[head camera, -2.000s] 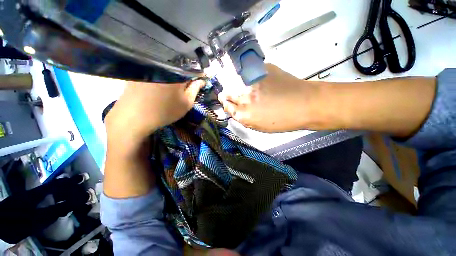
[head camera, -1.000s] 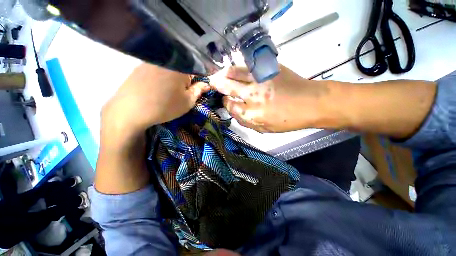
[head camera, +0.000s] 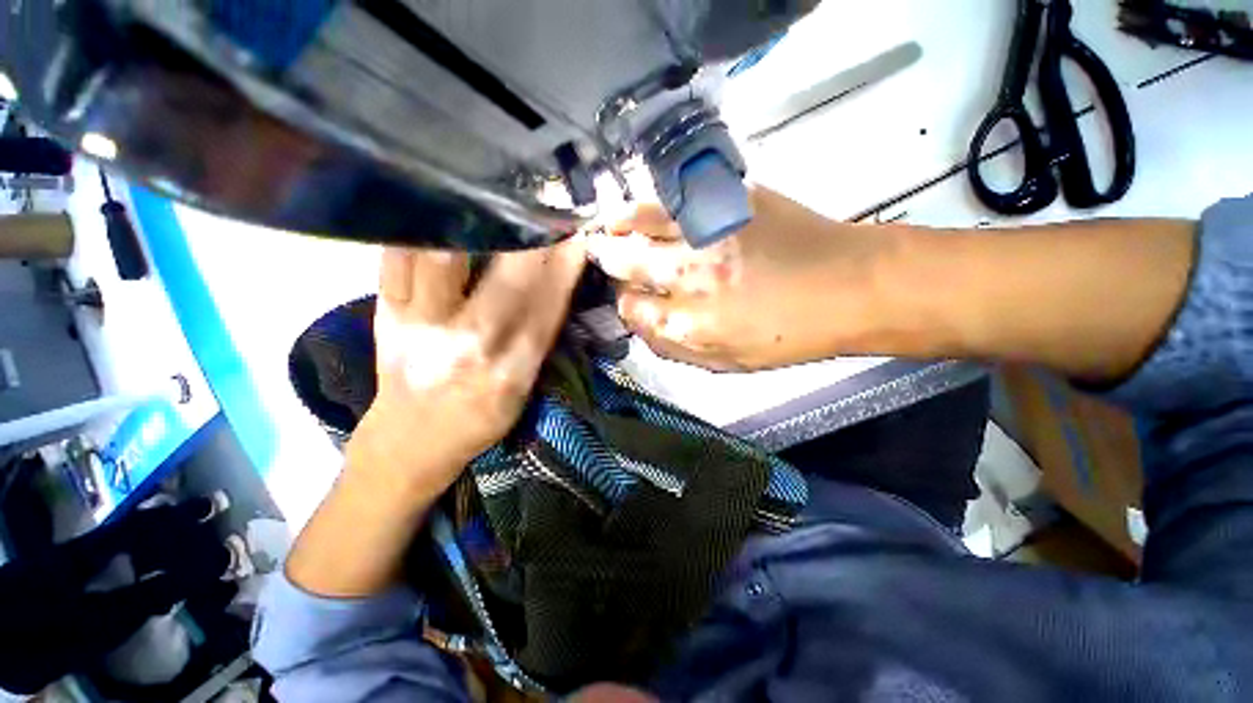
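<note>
The patterned garment piece (head camera: 618, 536), dark olive-black with blue and white bands, is bunched from my lap up over the table edge to the needle area of the sewing machine head (head camera: 412, 103). My left hand (head camera: 474, 343) is on the fabric, its fingertips at the near side of the needle area and partly under the head. My right hand (head camera: 728, 282) has its fingers curled at the fabric's upper end beside the needle area. A grey tab part (head camera: 708, 192) of the machine overlaps it. The fingertip contact and the needle are hidden.
Black-handled shears (head camera: 1051, 131) lie at the upper right of the white table. A slim silver tool (head camera: 838, 89) lies behind the machine's grey part. A ruler scale (head camera: 866, 398) runs along the table's front edge. A blue strip (head camera: 206, 330) edges the table at left.
My left hand has turned and shifted lower over the fabric, its fingers pointing upward. A dark fold now shows at its left. The right hand has hardly moved. The view has shifted slightly.
</note>
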